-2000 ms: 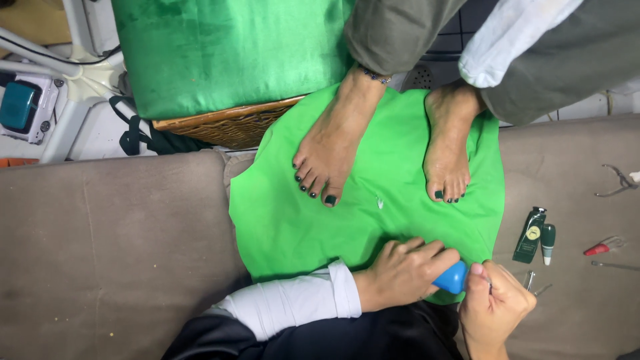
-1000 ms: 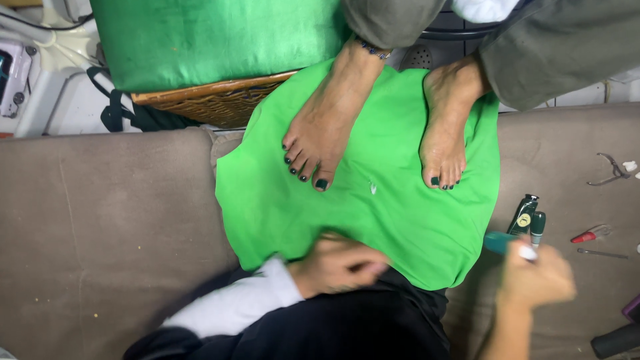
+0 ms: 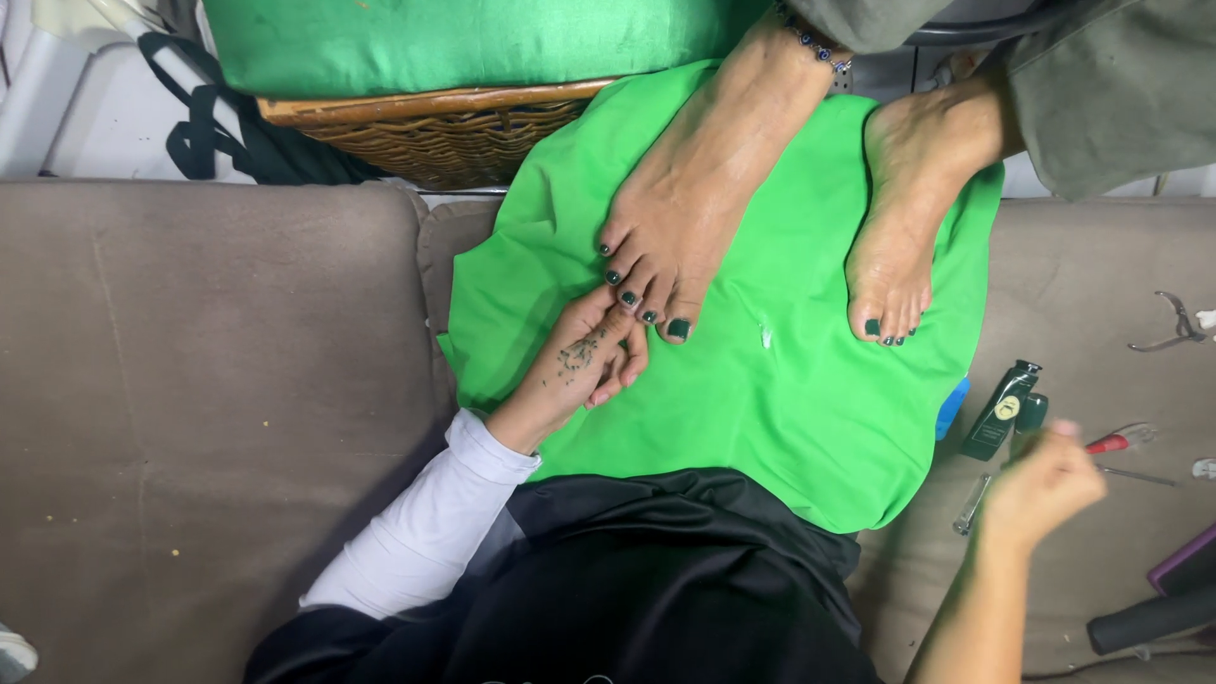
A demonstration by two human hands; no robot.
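Note:
A person's bare foot (image 3: 684, 190) with dark green toenails and a beaded anklet rests on a green cloth (image 3: 703, 408). My left hand (image 3: 594, 356), marked with a dark pattern, is at its smaller toes, thumb on top and a finger beneath. The other bare foot (image 3: 893, 237), also green-nailed, lies to the right on the cloth. My right hand (image 3: 1045, 489), blurred with curled fingers, is beside a small green bottle (image 3: 1033, 410) and a dark green tube (image 3: 999, 413); whether it holds anything is unclear. A blue object (image 3: 951, 408) shows partly at the cloth's edge.
On the grey-brown cushioned seat (image 3: 237, 380) lie metal nippers (image 3: 1178, 323), a red-handled tool (image 3: 1107, 443), a thin metal tool (image 3: 1140, 474), a nail clipper (image 3: 971, 505) and a dark cylinder (image 3: 1149, 619). Beyond stands a wicker basket (image 3: 446, 142) under a green satin cushion (image 3: 475, 38).
My left hand has moved forward to the toes. My right hand, which held a teal item a second ago, is now beside the bottle and tube. The blue item was between my hands at first.

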